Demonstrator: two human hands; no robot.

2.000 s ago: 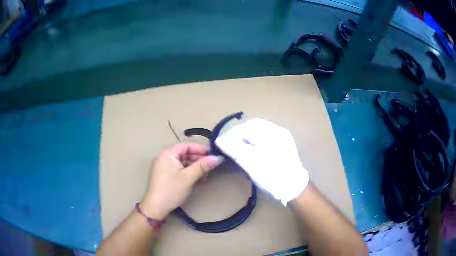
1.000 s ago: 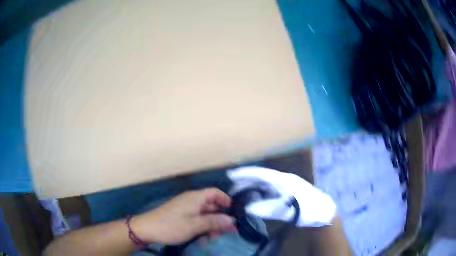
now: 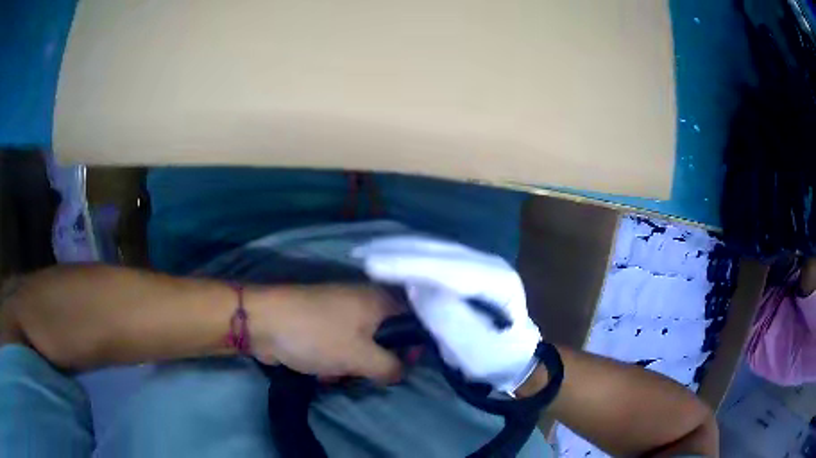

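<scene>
The black headphone frame is held low over my lap, below the bench edge. Its headband (image 3: 291, 416) curves down out of the picture's bottom edge. A black yoke (image 3: 548, 380) loops around by my right wrist. My bare left hand (image 3: 327, 331), with a red string bracelet, is closed on the frame near the yoke joint (image 3: 400, 332). My right hand (image 3: 465, 309), in a white glove, is closed over the yoke end beside it. The fingertips and the joint are partly hidden and blurred. No wire can be made out.
The cardboard mat (image 3: 376, 89) lies on the blue-green bench (image 3: 702, 116) above my hands. A dark heap of stacked headbands (image 3: 774, 152) is at the right. Below it an open carton shows white lining (image 3: 649, 304) with small black parts. A person's pink sleeve (image 3: 777, 335) is at the far right.
The headphone frame and both hands have moved from over the mat down to my lap. The view has tilted down. The yoke now hangs around by the right wrist.
</scene>
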